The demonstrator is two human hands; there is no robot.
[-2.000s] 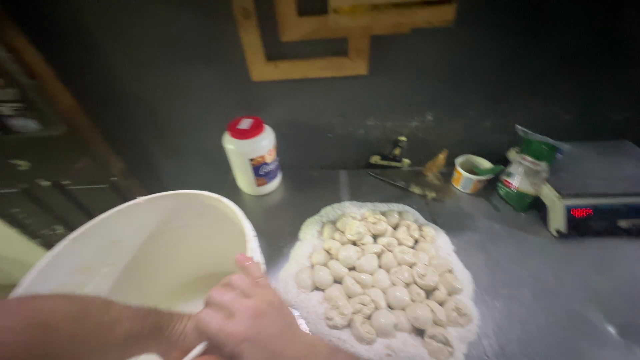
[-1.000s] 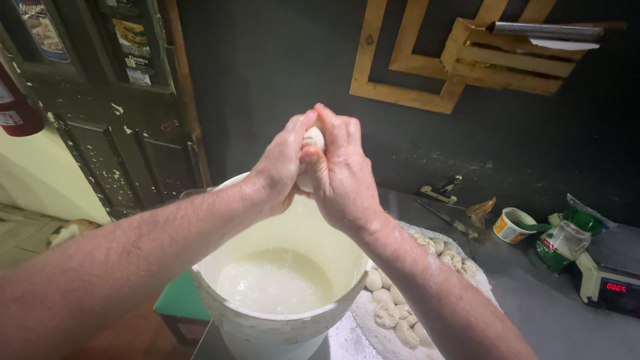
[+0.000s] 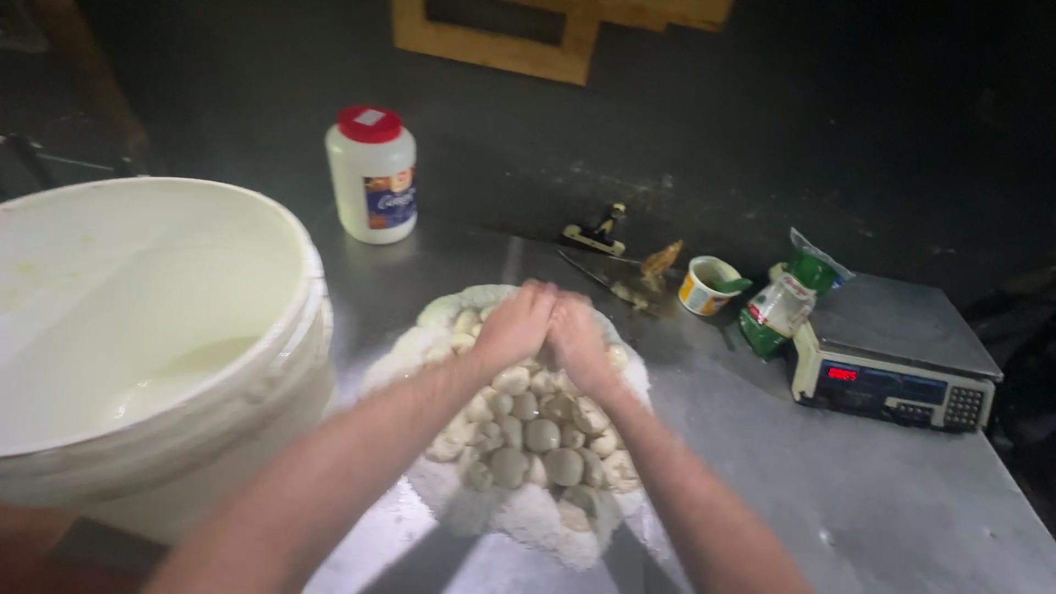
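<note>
Both of my hands are pressed together above the far part of a heap of pale dough balls (image 3: 542,434), which lies on a bed of white flour (image 3: 536,516) on the metal table. My left hand (image 3: 518,323) and my right hand (image 3: 577,334) touch at the palms and fingers and are slightly blurred. Whatever may be between them is hidden. To the left stands a large white plastic bucket (image 3: 318,330) with whitish, wet-looking contents at its bottom.
Behind the heap are a white jar with a red lid (image 3: 371,186), a metal clamp (image 3: 596,238), a knife (image 3: 584,268) and a small tub (image 3: 701,289). A green-and-white bag (image 3: 788,305) leans by a digital scale (image 3: 895,355) on the metal table (image 3: 742,462).
My joined hands, over the bucket a second ago with a pale dough piece between them, are now over the dough balls. The view has swung right and down.
</note>
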